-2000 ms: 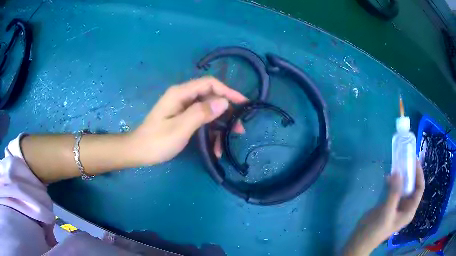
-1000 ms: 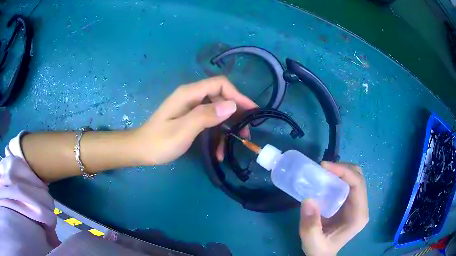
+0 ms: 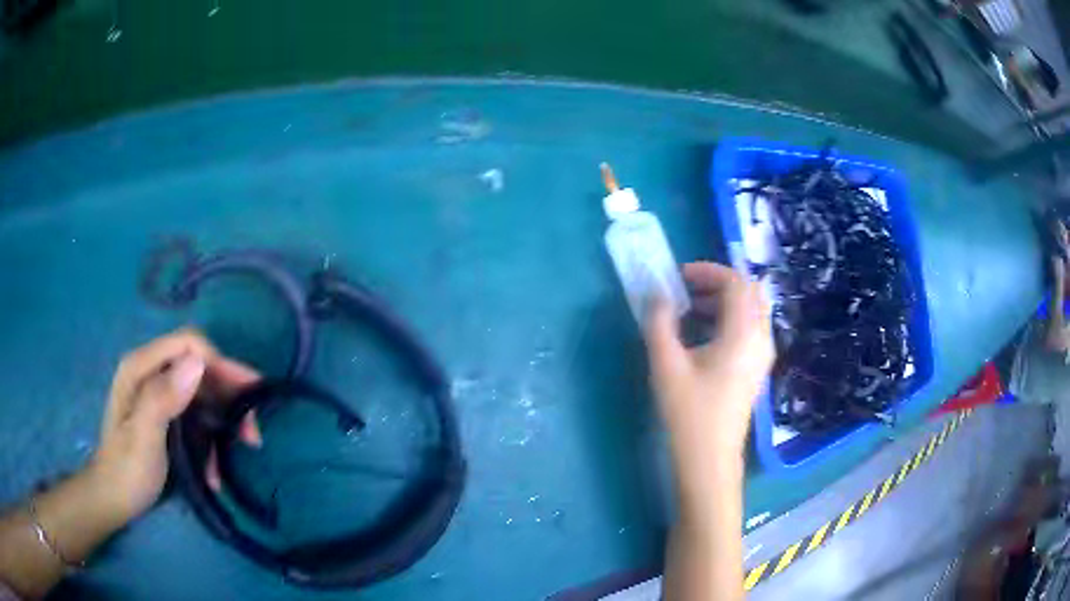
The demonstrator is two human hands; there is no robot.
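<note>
My left hand (image 3: 164,405) holds the black headband (image 3: 405,534) at its left side, by one yoke. That yoke (image 3: 252,405) curves inside the headband loop. The other yoke (image 3: 276,276) lies at the top, its open end pointing left over the bench. A thin wire shows faintly inside the loop. My right hand (image 3: 710,352) holds the translucent white needle-tip bottle (image 3: 643,261) by its lower part, orange hub upward, to the left of the blue bin. My left fingertips partly hide the joint of yoke and headband.
The blue parts bin (image 3: 730,194) with tangled black curved parts and white lining is at right. The green belt (image 3: 387,41) runs along the far side. Yellow-black tape (image 3: 862,499) and a red object (image 3: 976,387) are at lower right. Part of a person shows at far right.
The view has swung right, showing more of the bin. My right hand has drawn the bottle away from the yoke, its tip now upward. My left hand keeps its hold.
</note>
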